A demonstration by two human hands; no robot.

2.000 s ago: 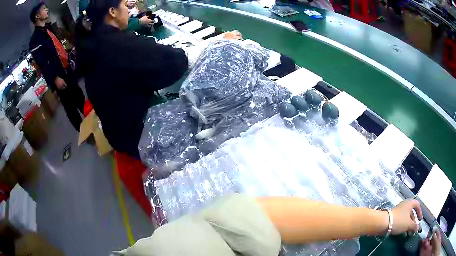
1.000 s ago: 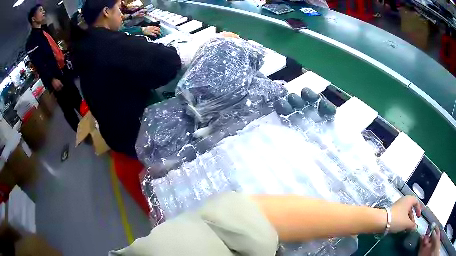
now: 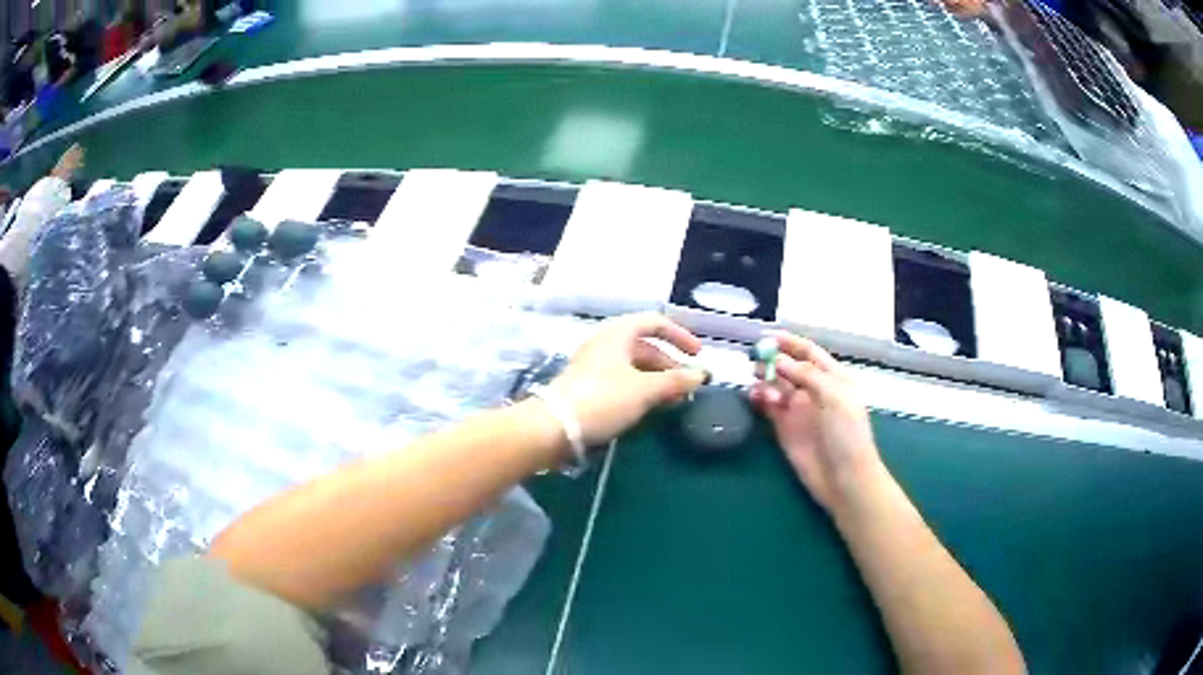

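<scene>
My left hand (image 3: 633, 376) pinches a tiny piece at its fingertips, apparently an earbud, mostly hidden by the fingers. My right hand (image 3: 821, 415) holds a pale green earbud (image 3: 767, 357) upright between thumb and fingers, a short gap to the right. A dark rounded charging case (image 3: 719, 418) lies on the green bench below and between the hands, slightly blurred. Just beyond the hands stands an open gift box base with a black inner tray (image 3: 736, 255) and a whitish case recess (image 3: 724, 298).
White lids (image 3: 616, 251) and black box interiors alternate along the green conveyor belt (image 3: 581, 139). Shiny blister trays (image 3: 330, 382) cover the bench at left, with several dark cases (image 3: 293, 239) at their far end and crumpled plastic bags (image 3: 79, 284) beyond. Wire-like clear trays (image 3: 924, 66) lie upper right.
The view has swung right, bringing both hands from the lower right edge to the centre. The hands were close together over a pale piece; now they are apart with small pieces at the fingertips.
</scene>
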